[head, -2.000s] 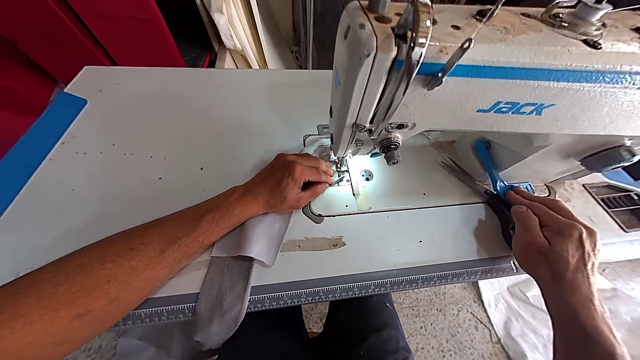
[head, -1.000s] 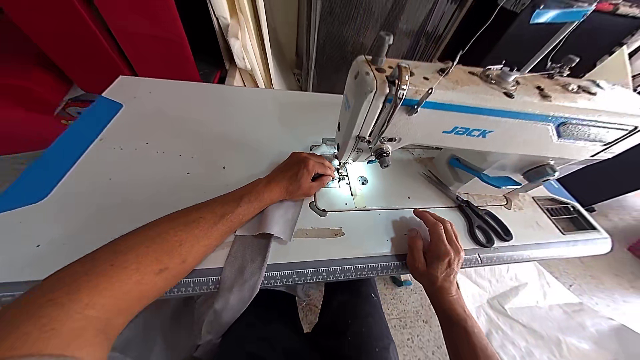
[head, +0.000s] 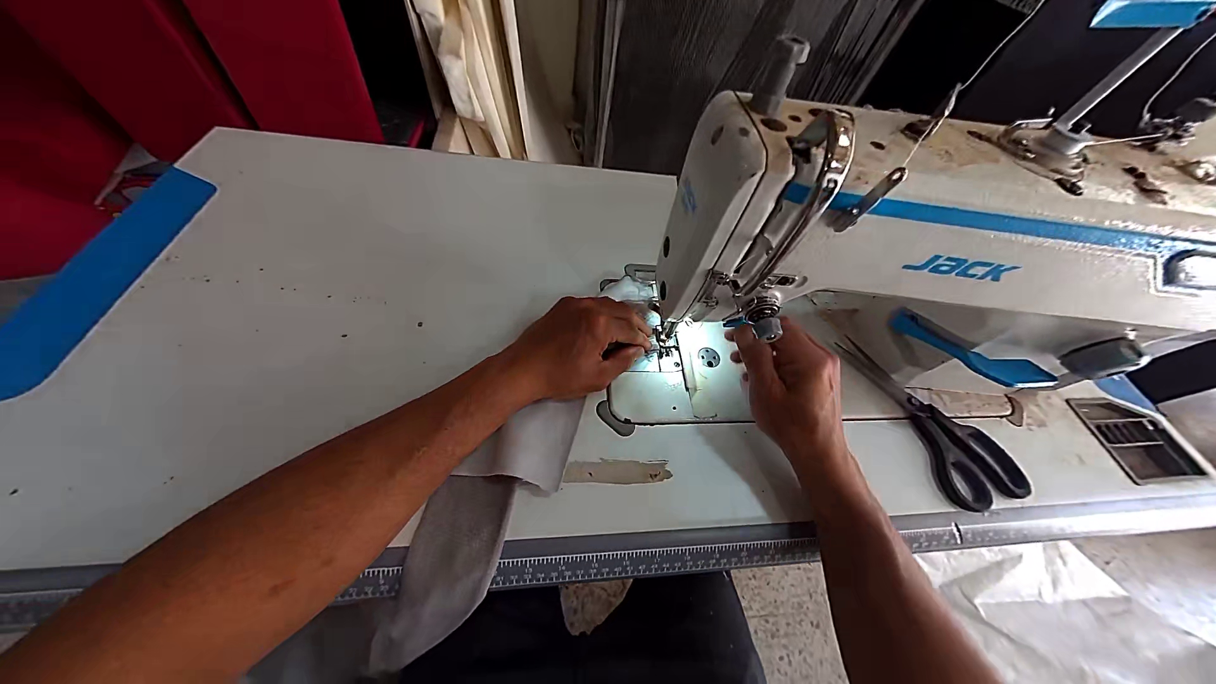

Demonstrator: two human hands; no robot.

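A white Jack sewing machine (head: 959,256) stands on the table, its lamp lighting the needle plate (head: 708,389). My left hand (head: 584,347) pinches grey fabric (head: 546,442) just left of the presser foot (head: 670,353). The fabric passes under my wrist and hangs over the table's front edge. To the right of the needle, my right hand (head: 793,380) is raised at the tension dial (head: 766,321), its fingers partly hidden; whether they grip anything cannot be told. Black-handled scissors (head: 950,442) lie right of that hand, blades pointing to the back left.
A white tabletop (head: 313,313) with a ruler strip (head: 665,559) along its front edge extends left. A blue knee-shaped lever (head: 978,356) sits under the machine arm. Red material (head: 275,66) stands behind at the left, and whitish sheeting (head: 1054,608) lies below at the right.
My right hand was at the scissors two seconds ago, let them go on the table, and has moved to the tension dial. My left hand stays beside the presser foot.
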